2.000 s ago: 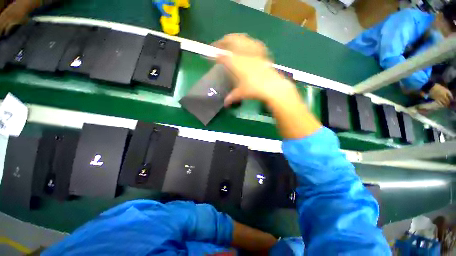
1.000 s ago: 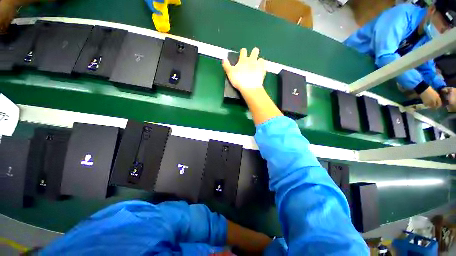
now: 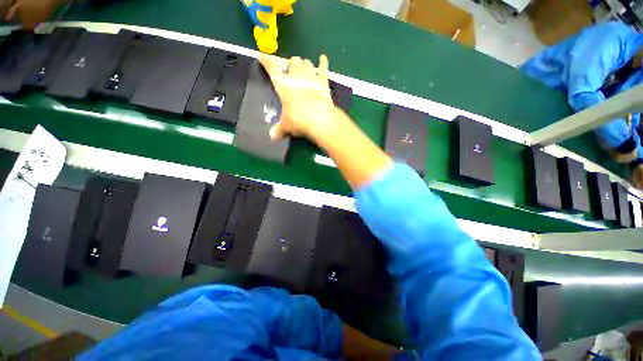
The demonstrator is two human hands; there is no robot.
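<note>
My right hand (image 3: 303, 99) reaches over the conveyor belt, its thumb and fingers on the right edge of a plain black box (image 3: 257, 116) with a small logo. That box lies slightly turned, against the right end of a row of black boxes. The nearest is a black tray with a dark strip (image 3: 215, 88). Another black box (image 3: 341, 96) is partly hidden behind my right hand. My left forearm (image 3: 363, 345) shows at the bottom; my left hand is not visible.
More black boxes (image 3: 405, 137) stand along the belt to the right. A second row (image 3: 161, 225) lies on the near side bench, beyond the white rail (image 3: 113, 163). A yellow-blue fan (image 3: 266, 28), paper (image 3: 25, 190) and two other people's arms (image 3: 606, 63) also show.
My right hand was over a narrow box mid-belt; it is now further left on a plain black box beside the row. The camera view has shifted, with more paper showing at left.
</note>
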